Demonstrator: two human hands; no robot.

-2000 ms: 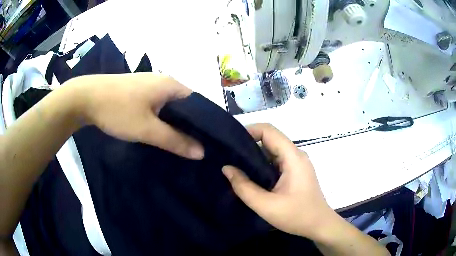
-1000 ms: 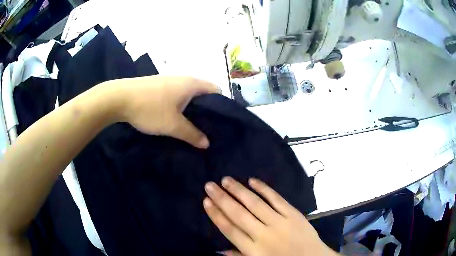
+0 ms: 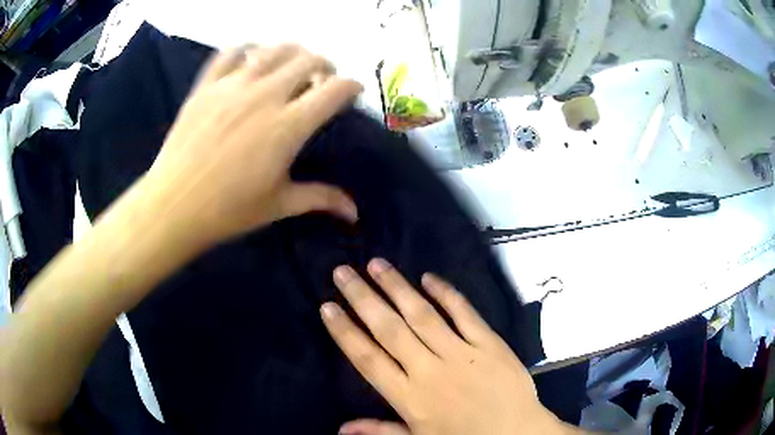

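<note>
A large black fabric panel (image 3: pixel 246 331) covers the left and middle of the table and hangs over its front edge. My left hand (image 3: pixel 246 144) is at the panel's upper edge, slightly blurred. Its thumb lies on the black fabric and its fingers are bent beyond the edge; whether it grips the cloth is unclear. My right hand (image 3: pixel 433 348) lies flat on the panel, palm down, with fingers spread. White fabric (image 3: pixel 140 374) shows as a narrow strip at the lower left and as a bunched part at the far left.
The sewing machine head (image 3: pixel 527 42) stands at the upper right, with a round needle plate (image 3: pixel 527 137) and a tan knob (image 3: pixel 581 112) below. Black thread snips (image 3: pixel 685 204) lie on the bed at right. Floral cloth (image 3: pixel 410 98) is left of the head. White scraps show below the table edge.
My left hand has moved up and left, its fingers now showing beyond the fabric edge. My right hand has gone from holding the fold to lying flat; the folded edge has spread out toward the right.
</note>
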